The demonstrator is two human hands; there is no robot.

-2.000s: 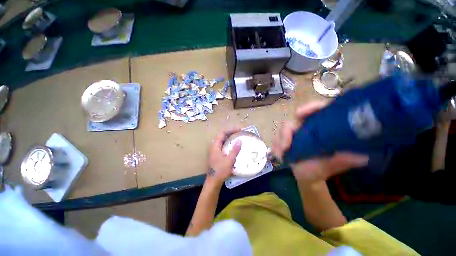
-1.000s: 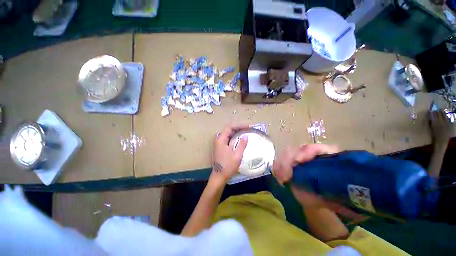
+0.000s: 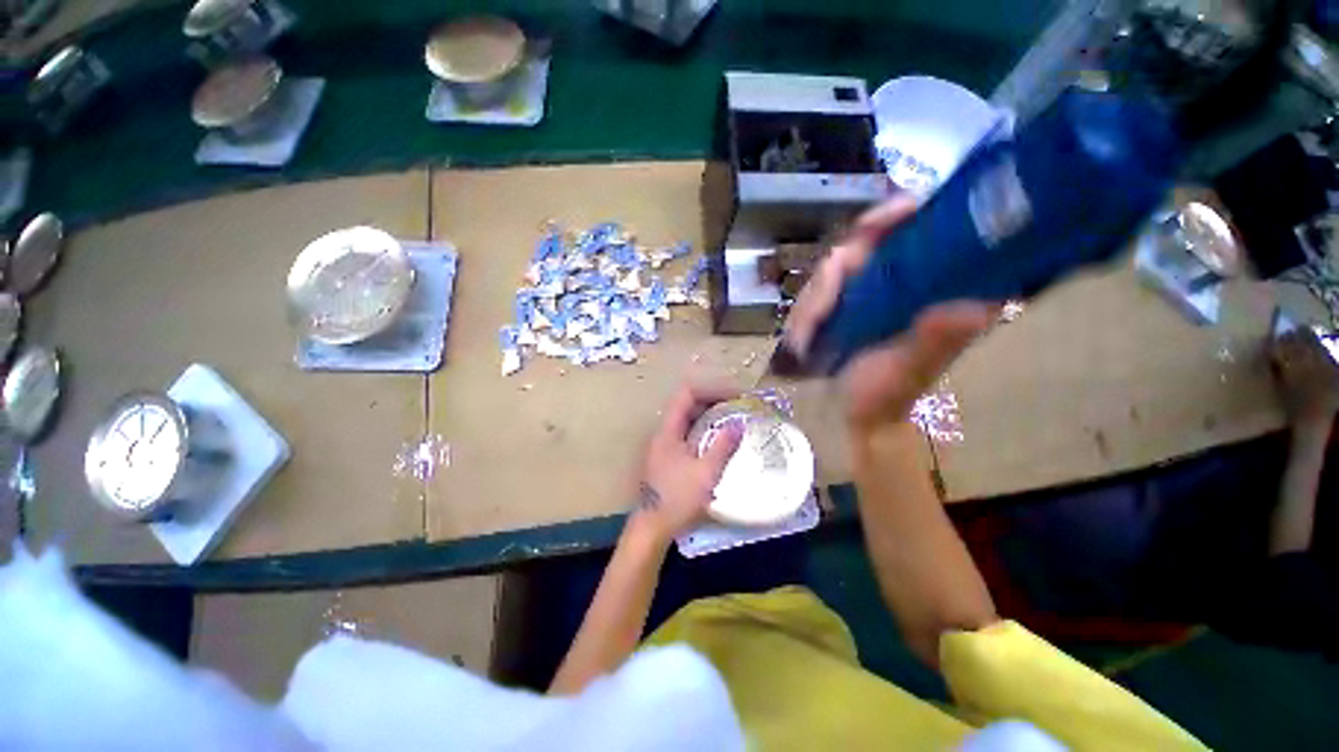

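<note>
My left hand grips the left side of a shiny round cover, which sits on a white jig plate at the bench's front edge. My right hand is wrapped around a thick blue electric screwdriver. The screwdriver is tilted, its tip end pointing down-left above the bench, behind the cover and near the screw feeder. The tool hides part of the feeder's front. Whether a screw is on the bit is too small to tell.
Blue-and-white clips lie in a loose pile left of the feeder. A drum-shaped assembly and a round cover stand on jigs at left. A white bowl is behind the tool. More jigs are on the green conveyor. Another person's hand shows at right.
The right hand has raised the screwdriver from low beside the cover up toward the feeder. The left hand still holds the cover. The camera view has shifted, showing more of the conveyor.
</note>
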